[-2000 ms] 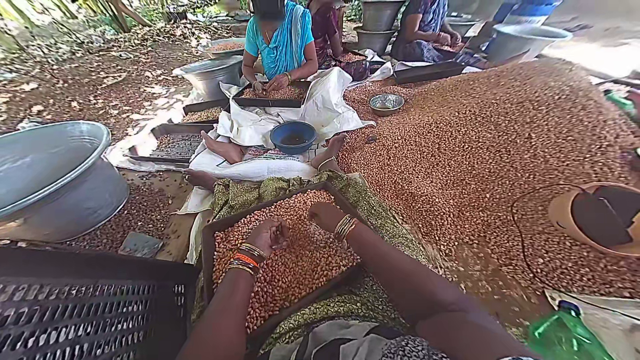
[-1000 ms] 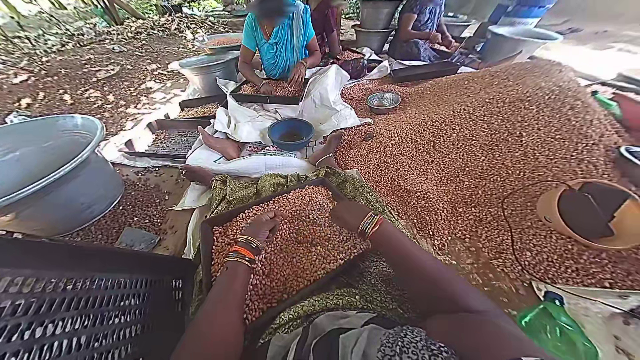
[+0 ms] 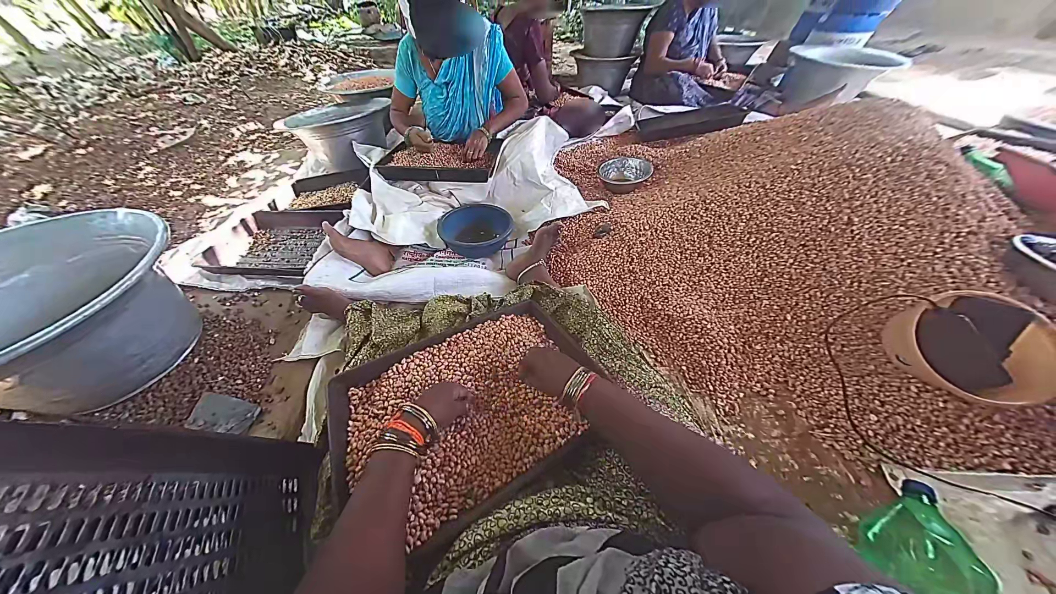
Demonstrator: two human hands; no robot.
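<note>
A dark rectangular tray [image 3: 338, 412] full of small reddish-brown nuts or seeds [image 3: 487, 445] lies on my lap, over a green patterned cloth [image 3: 610, 495]. My left hand [image 3: 445, 404], with several bangles at the wrist, rests on the contents near the middle of the tray. My right hand [image 3: 547, 370], also with bangles, touches them near the tray's right edge. The fingers of both hands are curled and partly hidden, so whether they hold anything does not show.
A large heap [image 3: 742, 231] of the same nuts or seeds rises at the right, with an orange bowl [image 3: 899, 338] and green bottle [image 3: 924, 536]. At left are a metal tub [image 3: 99, 330] and black crate [image 3: 148, 495]. A blue bowl [image 3: 476, 229] and a co-worker [image 3: 454, 91] with a tray are ahead.
My left hand has moved right and toward the tray's middle since one second ago. My right hand has shifted slightly left. The co-worker's hands ahead have moved over their tray.
</note>
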